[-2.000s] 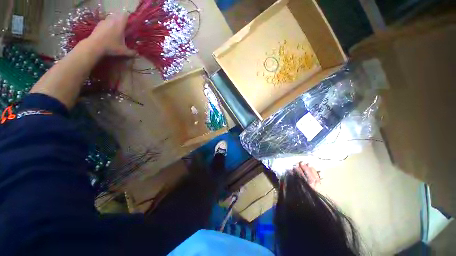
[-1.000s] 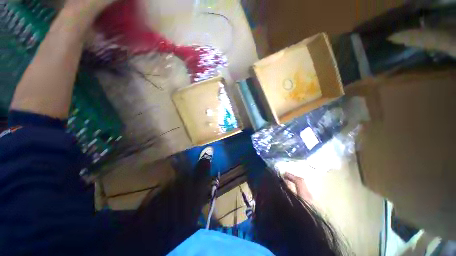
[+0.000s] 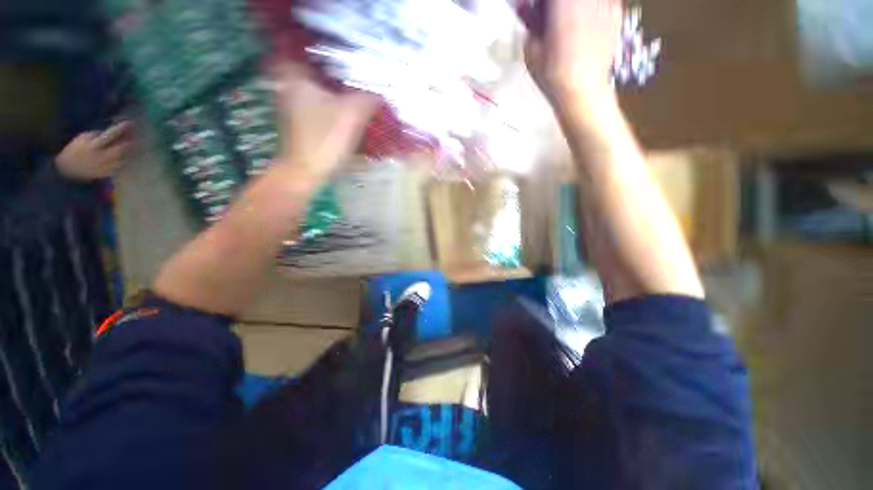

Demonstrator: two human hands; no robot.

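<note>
A large spray of red wires with white connector ends (image 3: 412,67) is at the top centre, heavily blurred. My left hand (image 3: 330,115) is around its red wires from the left; the fingertips are blurred. My right hand (image 3: 577,48) is at the top edge, closed around a second red wire bundle; its white ends (image 3: 637,50) show to the right of the hand. The fingers of my right hand are partly cut off by the frame edge.
Green circuit boards (image 3: 196,57) are piled at the upper left. A shallow box (image 3: 455,225) with white and green pieces is below the wires. Another person's hand (image 3: 94,153) is at the far left. Cardboard (image 3: 708,81) is at the upper right. A shoe (image 3: 415,293) shows on the floor below.
The view has swung round. My right hand has come up from the lower right to the top, now on a wire bundle. My left hand has moved right in the picture, still at the wires.
</note>
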